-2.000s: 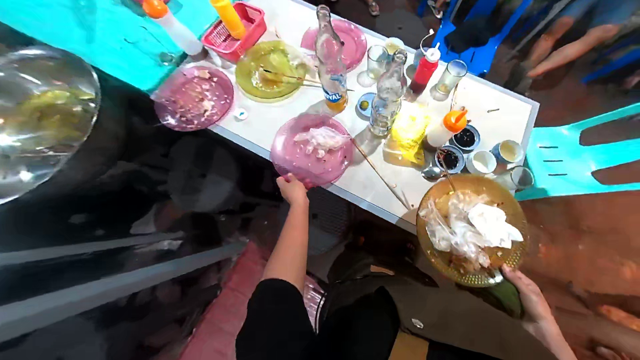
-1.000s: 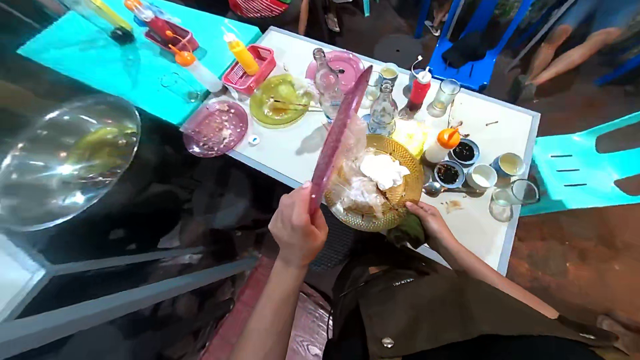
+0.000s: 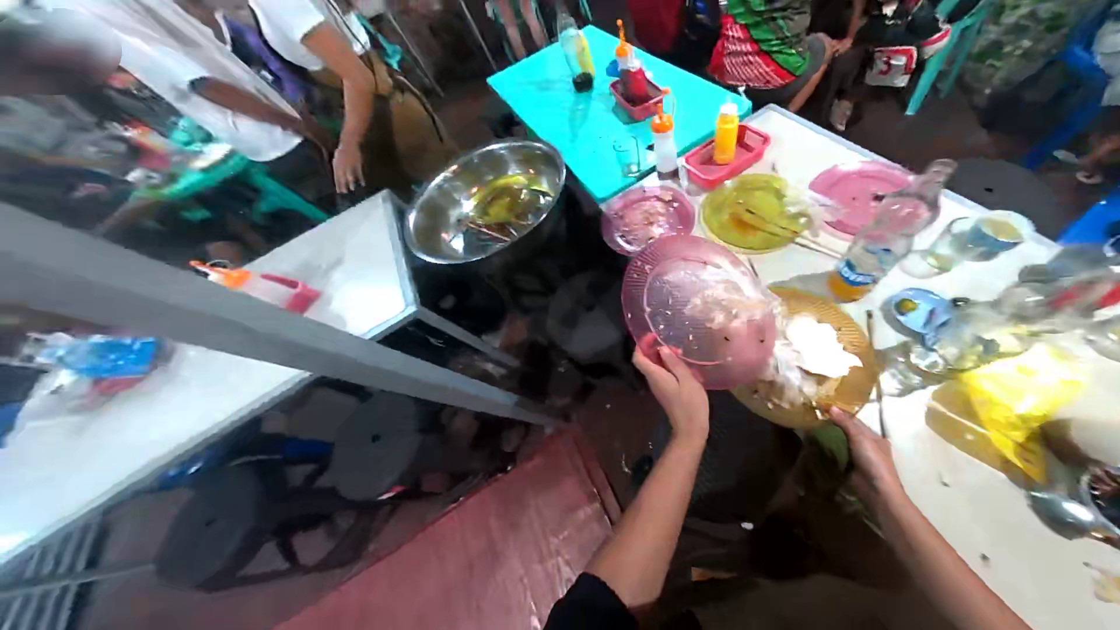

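My left hand [image 3: 678, 389] grips the lower rim of a pink plastic plate [image 3: 674, 306], tilted and dotted with food bits. Its right side overlaps an amber plastic plate [image 3: 853, 341], whose lower rim my right hand [image 3: 862, 446] holds. Crumpled clear plastic [image 3: 787, 372] and a white tissue [image 3: 821, 346] lie on the amber plate. Just beyond are a pink plate with scraps [image 3: 649, 219], a yellow-green plate [image 3: 744, 210] with chopsticks across it, and another pink plate [image 3: 853, 194]. A glass bottle [image 3: 884, 232] stands to the right of these.
A large steel basin [image 3: 429, 241] stands left of the turquoise table [image 3: 547, 96]. Sauce bottles and red baskets [image 3: 726, 166] sit behind the plates. Glasses and yellow plastic [image 3: 1019, 394] are at right. A grey pole [image 3: 262, 319] crosses the left side. People are beyond the tables.
The left-hand pink plate was on the table two seconds ago, then raised on edge; now it tilts against the amber plate's contents, face more visible. The view has swung left.
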